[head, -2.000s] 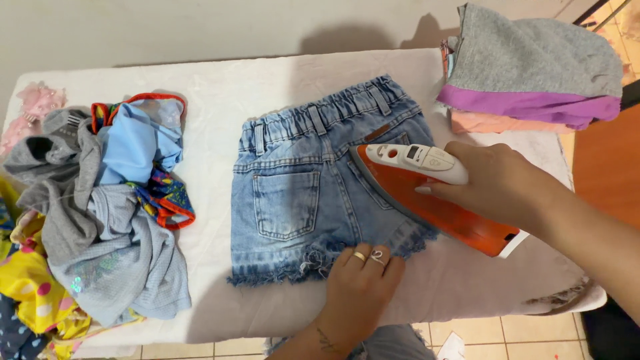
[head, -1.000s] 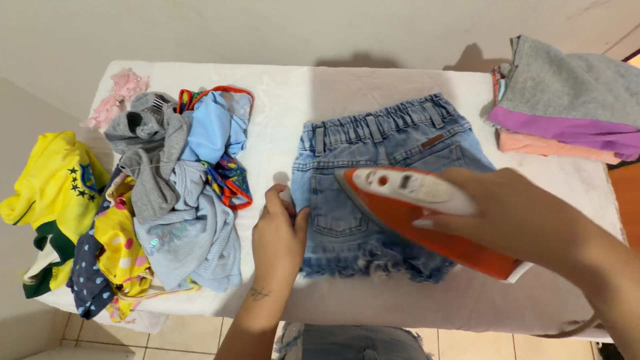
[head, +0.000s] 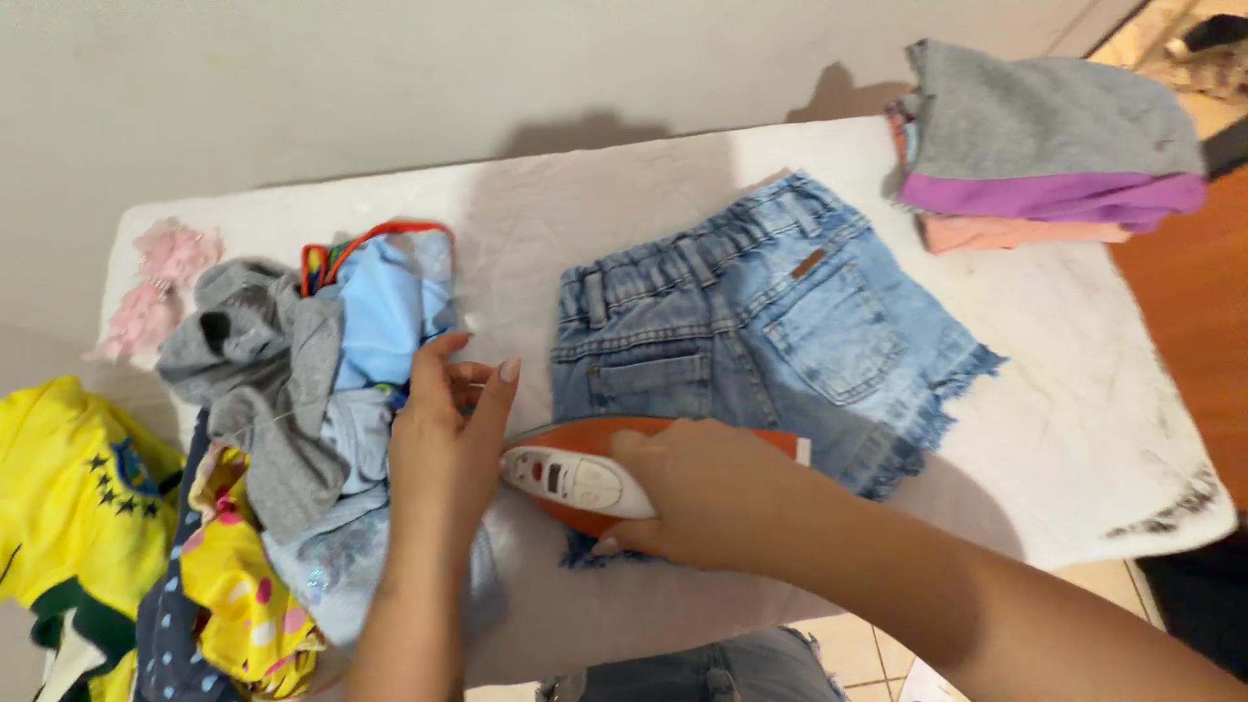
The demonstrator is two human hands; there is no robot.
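Denim shorts (head: pixel 838 331) with an elastic waistband and frayed hems lie flat, pocket side up, on a white-covered board (head: pixel 604 634). My right hand (head: pixel 692 487) is closed around the handle of an orange and white clothes iron (head: pixel 585 478). The iron lies over the lower left leg of the shorts, its tip pointing left past their edge. My left hand (head: pixel 453 419) is raised beside the iron's tip, thumb and fingers apart with nothing between them, over the right edge of a heap of crumpled clothes. A grey garment (head: pixel 292 390) and a light blue one (head: pixel 375 322) show in that heap.
Yellow garments (head: pixel 78 487) spill over the board's left end. Pink frilly pieces (head: pixel 175 253) lie at its back left corner. A stack of folded clothes with a grey top piece (head: pixel 1053 117) sits at the back right. A wall (head: pixel 390 88) runs along the far side.
My left hand, at the lower hem two seconds ago, has left the shorts and moved left toward the clothes heap. The iron has gone from the right leg to the left one.
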